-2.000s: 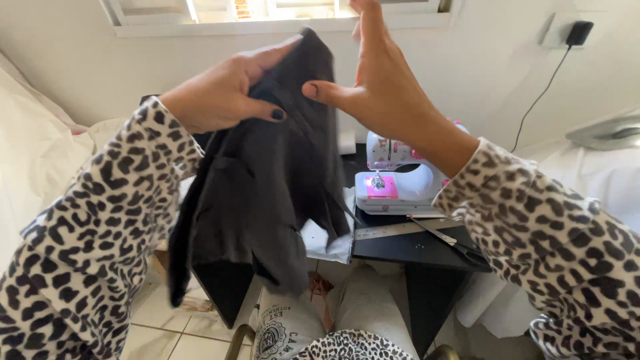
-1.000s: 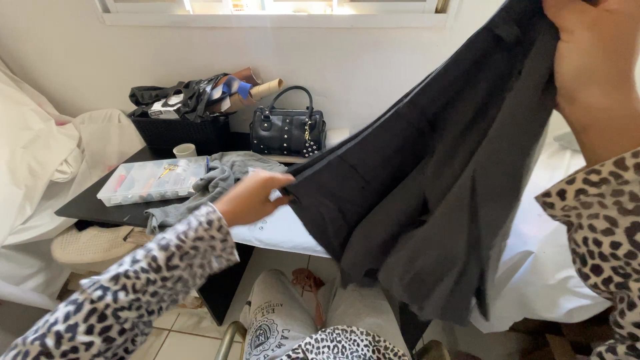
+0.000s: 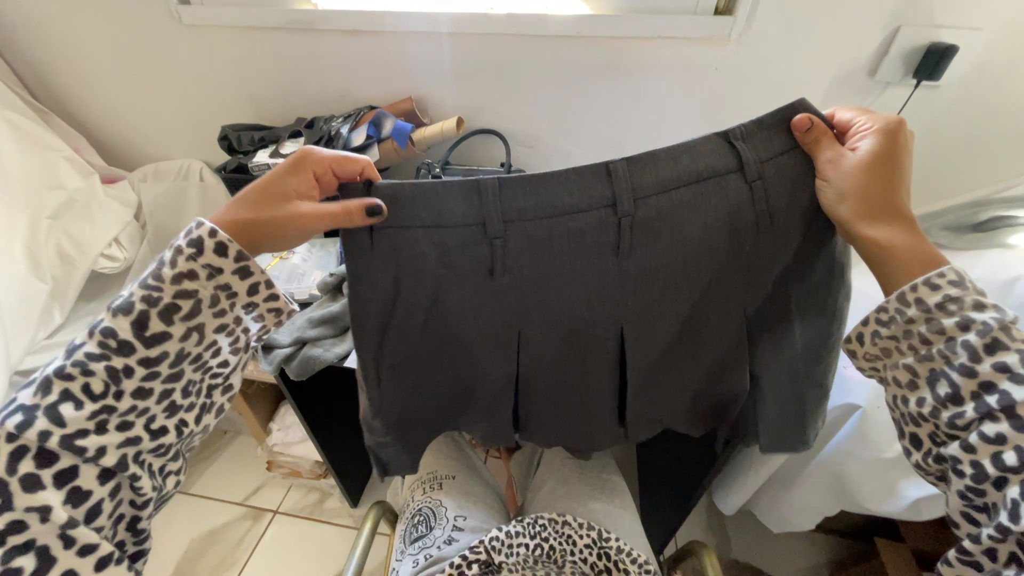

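A dark grey pleated skirt [image 3: 560, 320] hangs spread out between my hands, with belt loops along its waistband and slits between the pleats. My left hand [image 3: 300, 196] pinches the left end of the waistband between thumb and fingers. At the raised right end, my right hand [image 3: 868, 172] grips the waistband, thumb in front. The lower edge is uneven and hangs over my lap. Most of the desk and whatever stands behind the skirt is hidden.
Behind my left hand lie a grey cloth [image 3: 316, 332], a clear plastic box [image 3: 304, 264] and rolled paper [image 3: 436, 134]. A black handbag [image 3: 472, 170] shows above the waistband. White fabric [image 3: 72, 208] hangs at left. A plug [image 3: 934, 62] sits in the wall.
The dark cloth was bunched, then stretched slantwise with my right hand high; now it hangs wide and facing me. My right hand has come down and my left hand holds the waistband.
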